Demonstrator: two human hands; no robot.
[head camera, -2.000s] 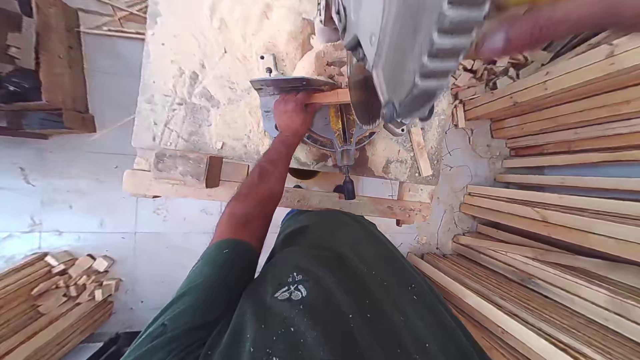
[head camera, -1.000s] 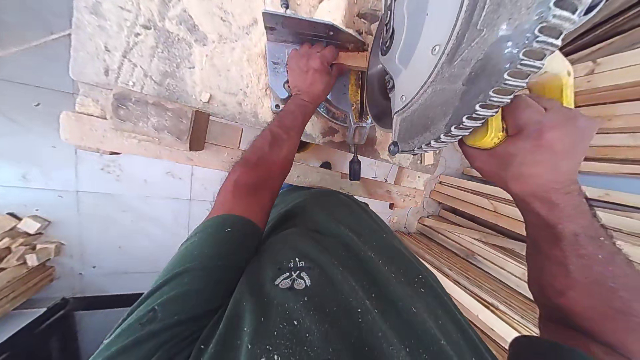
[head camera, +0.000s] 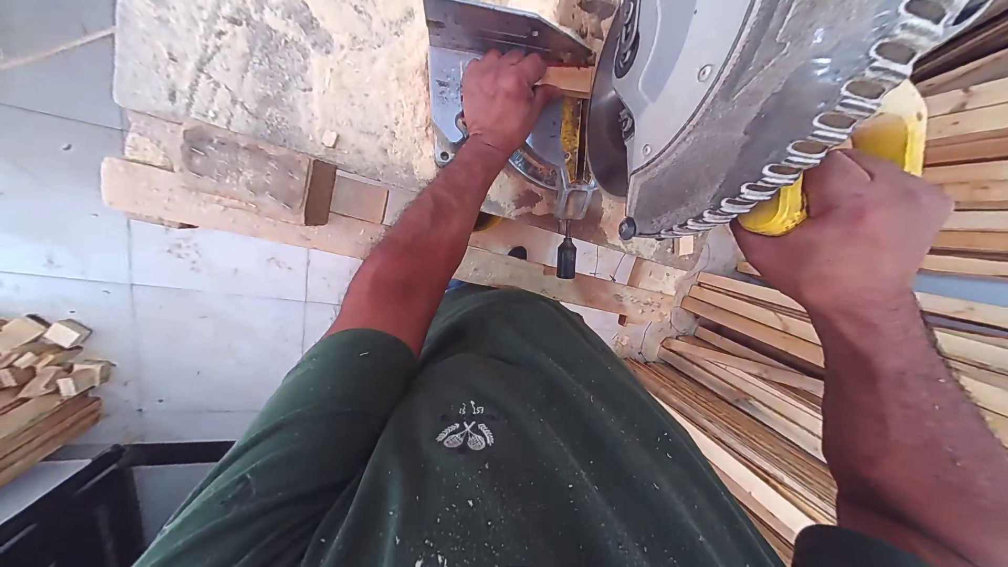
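On the base of a miter saw (head camera: 543, 150), my left hand (head camera: 504, 98) grips a short wood piece (head camera: 571, 80) against the metal fence (head camera: 508, 30). The piece's right end lies beside the round saw blade (head camera: 608, 130). My right hand (head camera: 854, 220) is closed around the yellow handle (head camera: 890, 130) of the saw head, behind the grey blade guard (head camera: 709, 102). A black-gripped knob (head camera: 566, 258) sticks out from the front of the saw base. The lower part of the wood piece's left end is hidden by my fingers.
The saw stands on a dusty worktop (head camera: 268, 63) edged by a wooden beam (head camera: 228, 206). A wood block (head camera: 244, 169) lies on its front edge. Long wood strips (head camera: 756, 362) are stacked at the right. Short offcuts (head camera: 51, 354) sit on a pile at the left.
My right hand, at the top right two seconds ago, has come onto the yellow handle and grips it. My left hand stays on the wood piece. The view has shifted closer to the saw.
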